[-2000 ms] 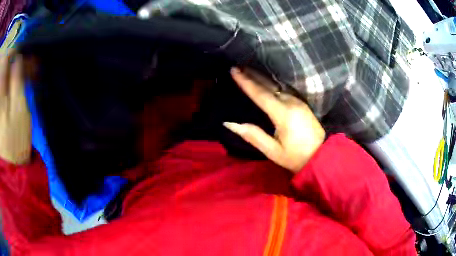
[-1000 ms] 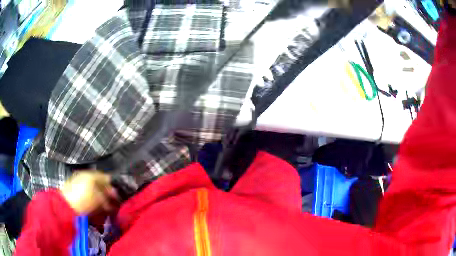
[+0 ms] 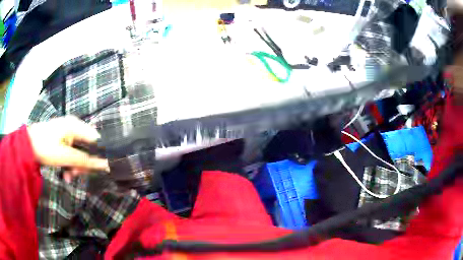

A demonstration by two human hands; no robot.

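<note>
My left hand [image 3: 71,144], blurred, is at the left with fingers and thumb around the end of a black fabric strip [image 3: 274,111]. The strip stretches rightward along the table's front edge to the upper right and has a ragged lower edge near the left. Plaid fabric [image 3: 94,84] lies on the table behind my left hand and hangs below it. A second black band [image 3: 304,236] curves across my red jacket. My right hand [image 3: 455,35] is a dark blur cut off by the right edge; its grip cannot be made out.
The white table [image 3: 203,86] bears shears with green and yellow loops [image 3: 274,66] and small black scraps [image 3: 340,63]. Blue crates [image 3: 287,190], black fabric, more plaid pieces [image 3: 381,183] and a white cord [image 3: 355,177] are below at the right. Crumpled plaid lies at the upper right.
The view has turned rightward. My left hand has moved from low on the plaid up to the black strip, which now spans the view. The shears appear further left.
</note>
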